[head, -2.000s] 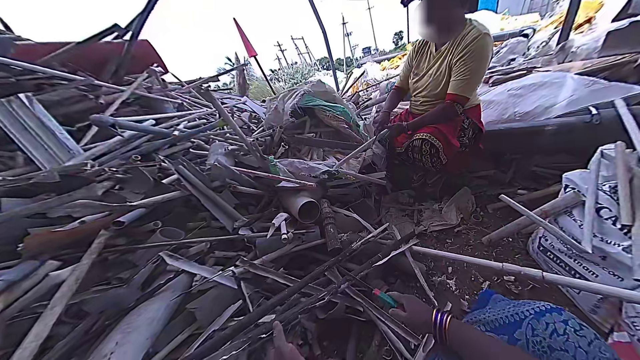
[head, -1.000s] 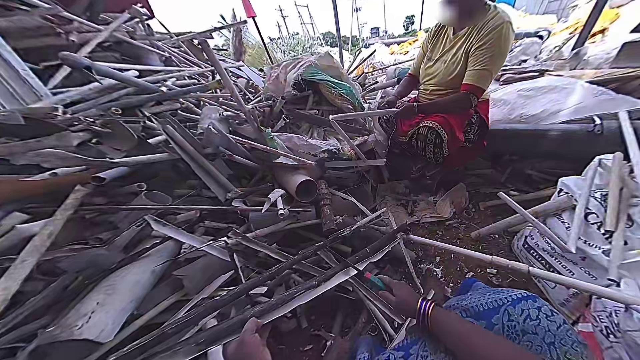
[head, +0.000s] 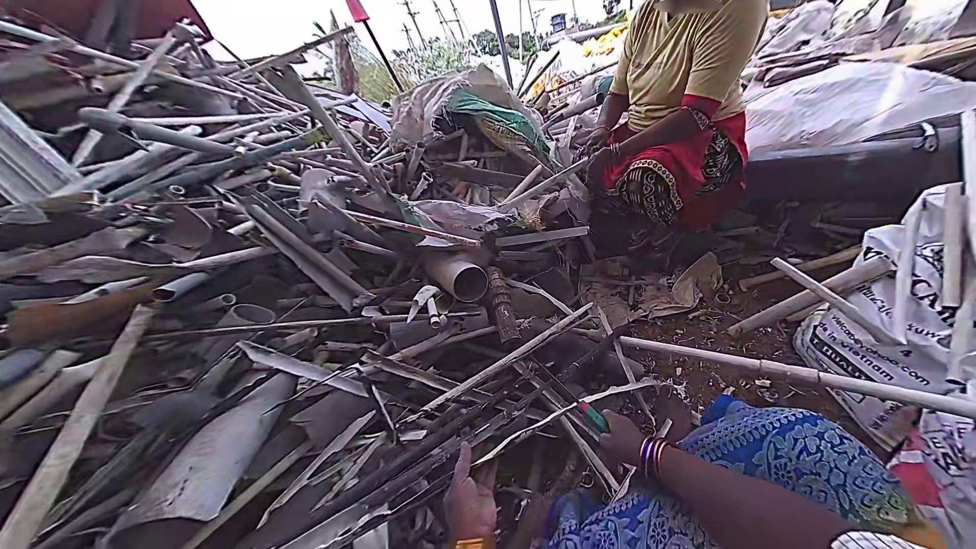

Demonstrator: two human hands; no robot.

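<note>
My right hand [head: 621,438], with bangles at the wrist, grips a tool's green handle [head: 594,418]; a thin dark part runs up and left from it among the strips. At the bottom middle, my left hand [head: 469,499] is at the near edge of dark, split plastic strips [head: 427,450], its index finger extended upward. Whether it holds a strip I cannot tell. A pale curled strip [head: 564,408] arches between my hands. Beyond them lie an open-ended pipe [head: 465,280] and a brown turned piece [head: 502,305].
Scrap pipes [head: 206,465] are heaped on the left. Opposite me a person in a yellow top [head: 679,69] sits holding a pale strip [head: 545,183]. A long pale pole [head: 762,366] crosses to the right, over a printed white sack [head: 877,351]. A black pipe [head: 854,168] lies behind.
My left hand, closed near the strips a second ago, now has its index finger raised. The seated person's pale pieces have changed position. The green handle stays in my right hand.
</note>
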